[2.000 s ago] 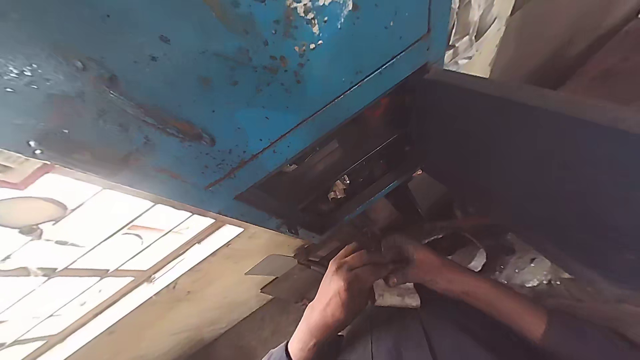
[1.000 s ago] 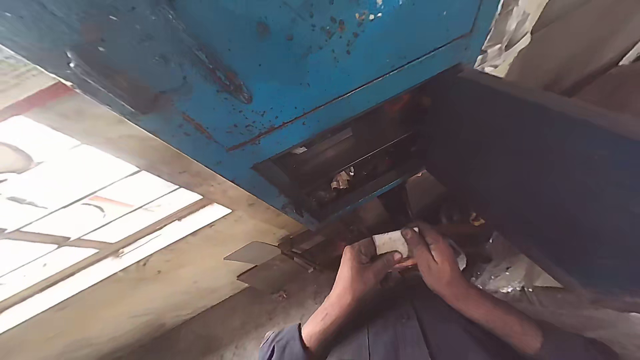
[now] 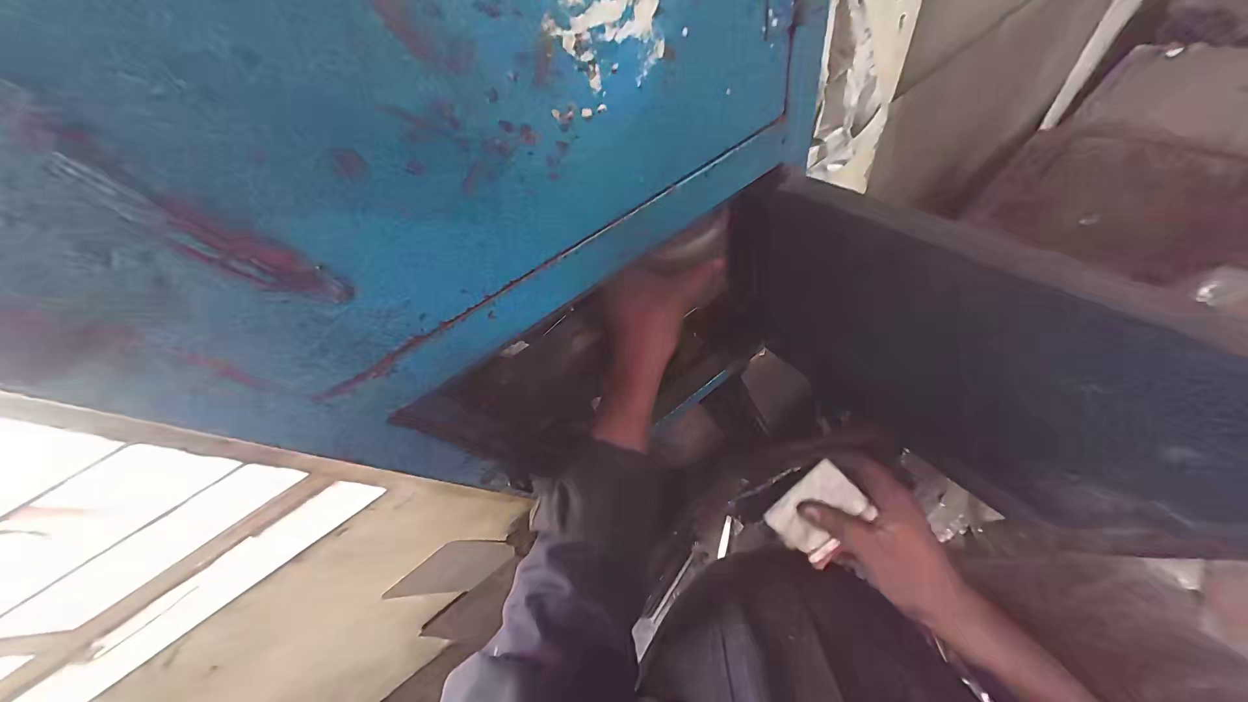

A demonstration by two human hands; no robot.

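Observation:
My left hand (image 3: 663,292) reaches into the dark opening of a blue metal cabinet (image 3: 546,175) with chipped paint. Its fingers are blurred and in shadow, near a rounded greyish thing (image 3: 690,244); whether they grip it I cannot tell. Lower right, above my lap, my right hand (image 3: 882,531) holds a small whitish block or packet (image 3: 814,507), the thumb lying across its face. An open dark blue door or panel (image 3: 975,361) stands to the right of the opening.
Thin flat plates (image 3: 453,568) stick out at lower left beside a beige wall (image 3: 322,585). A barred window (image 3: 146,526) is at far left. Crumpled clear plastic (image 3: 951,497) lies beyond my right hand, below the dark panel. Brownish surfaces (image 3: 1121,185) are at upper right.
My hands were together at the whitish thing a second ago. Now my left hand has gone up into the cabinet opening, while my right hand keeps the whitish thing, lower and further right.

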